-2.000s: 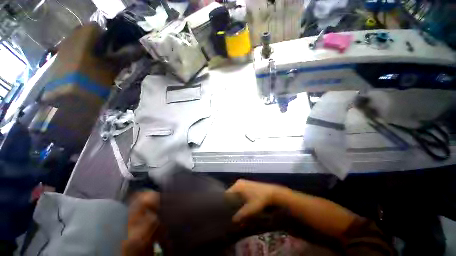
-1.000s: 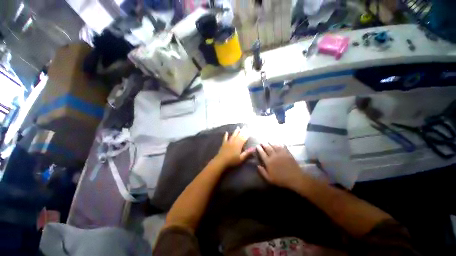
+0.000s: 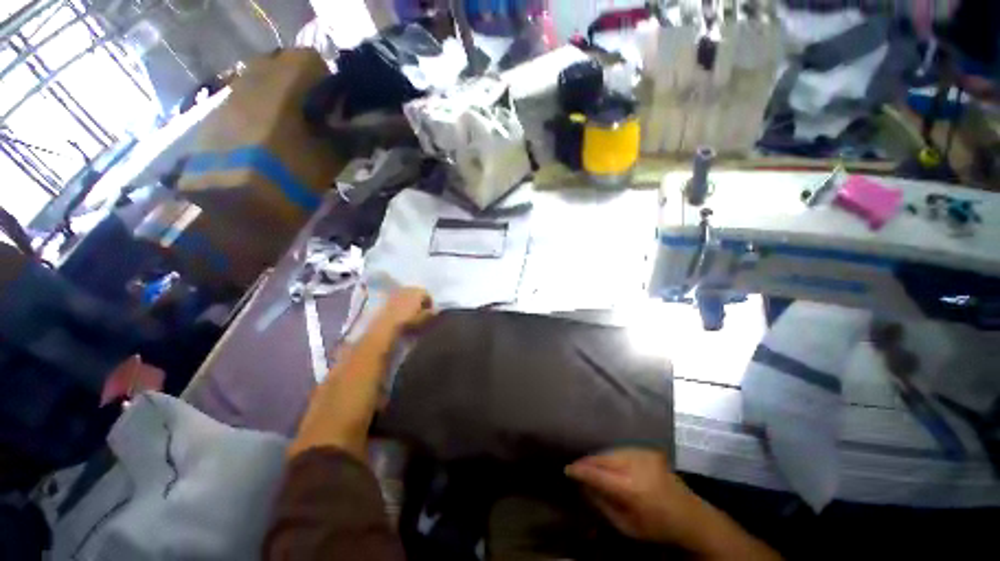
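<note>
A dark grey garment panel (image 3: 532, 378) lies spread over the front of the table, left of the needle area, its near edge hanging past the table's front edge. My left hand (image 3: 408, 309) is at its upper left corner, fingers bent onto the cloth. My right hand (image 3: 631, 488) is at its lower right edge, fingers closed on the cloth's edge. A light grey garment panel (image 3: 461, 274) with a dark-outlined rectangular patch lies flat behind the dark one. The sewing machine (image 3: 811, 247) stands at right, its presser foot (image 3: 713, 309) brightly lit and clear of the dark cloth.
A pale piece with a dark bar (image 3: 806, 384) and a slim blue tool (image 3: 932, 422) lie right of the needle. Yellow and black cones (image 3: 610, 148), a pink item (image 3: 868, 199), a blue-taped carton (image 3: 252, 164), a hanging pale strip (image 3: 317, 342) and a pale cloth heap (image 3: 192, 471) surround the work.
The dark panel went from my hands below the table onto the table and now lies spread flatter. My hands have moved apart, left to the far left corner, right to the near edge. The view has shifted.
</note>
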